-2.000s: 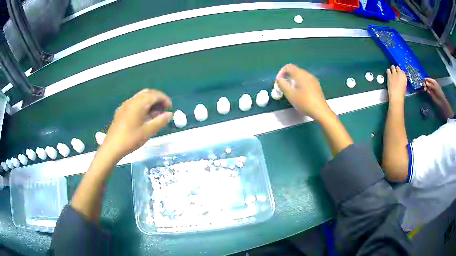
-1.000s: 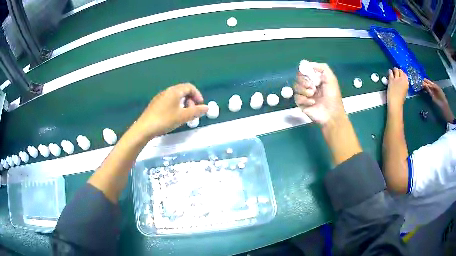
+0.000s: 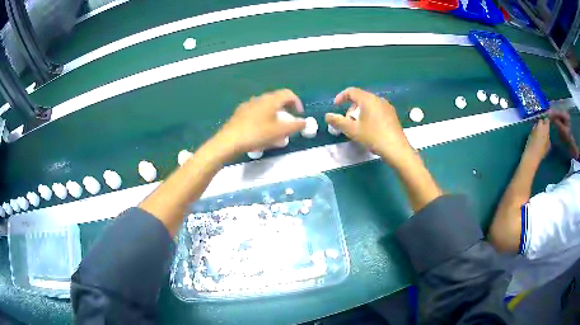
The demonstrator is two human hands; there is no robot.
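Observation:
Round white pieces stand in a row along the near green belt; one (image 3: 310,127) sits between my hands. My left hand (image 3: 257,124) has its thumb and fingers closed around a white piece (image 3: 285,117) above the row. My right hand (image 3: 372,120) is over the row, thumb and index finger apart near another white piece (image 3: 334,129). White shows between its fingers, but whether that piece is held or stands on the belt is unclear. A clear tub (image 3: 340,254) of tiny white and shiny bits sits nearer me.
A second clear tub (image 3: 76,251) is at left. A pale rail (image 3: 439,134) borders the belt. At right, another person's hands (image 3: 540,136) are by a blue parts tray (image 3: 512,76). A lone white piece (image 3: 189,44) lies on the farther lane. Metal posts (image 3: 32,82) stand at upper left.
My left hand has moved right and up. My right hand has lowered and moved left from its raised position with white pieces. The lone far-lane piece has travelled left. The neighbour's hands have left the tray's near side.

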